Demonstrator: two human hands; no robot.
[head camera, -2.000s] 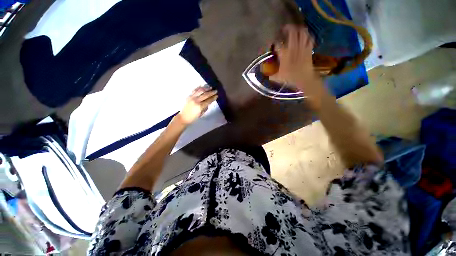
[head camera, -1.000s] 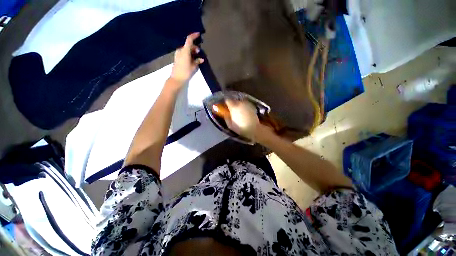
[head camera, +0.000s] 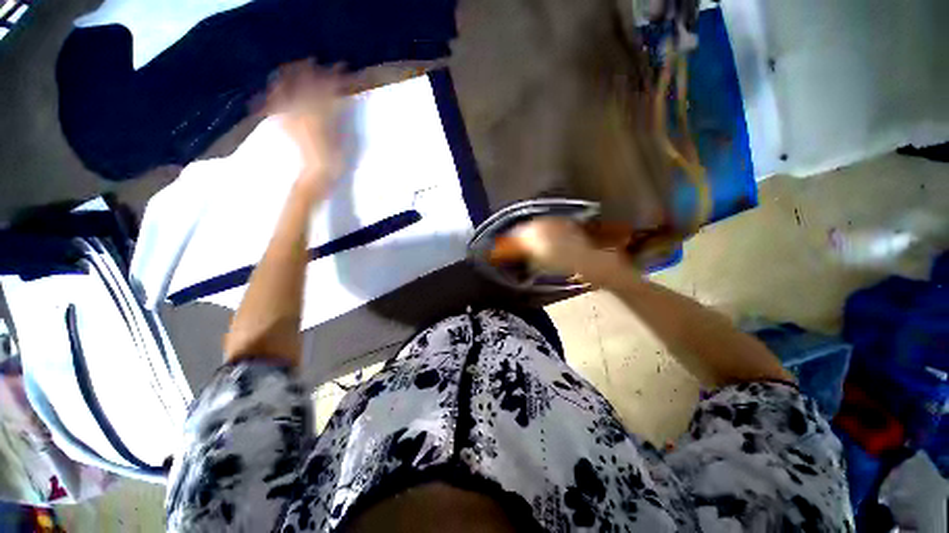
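A white garment panel (head camera: 390, 156) lies flat in front of me, with a navy strip (head camera: 459, 146) along its right edge and a dark narrow strip (head camera: 364, 237) across it. My right hand (head camera: 562, 250) is shut on the orange handle of the steam iron (head camera: 502, 224), at the panel's lower right corner. My left hand (head camera: 312, 109) is blurred over the panel's far edge, near the navy panels; its fingers are not clear.
Navy unpressed panels (head camera: 239, 73) lie at the far left. A stack of white panels (head camera: 104, 364) hangs at the left table edge. A blue sheet (head camera: 723, 135) and yellow hose (head camera: 674, 135) are at right. Blue crates (head camera: 895, 323) stand on the floor.
My right hand brought the iron from the blue sheet to the panel, then slightly right to its corner. My left hand left the navy edge and moved left. The right edge strip now lies straight.
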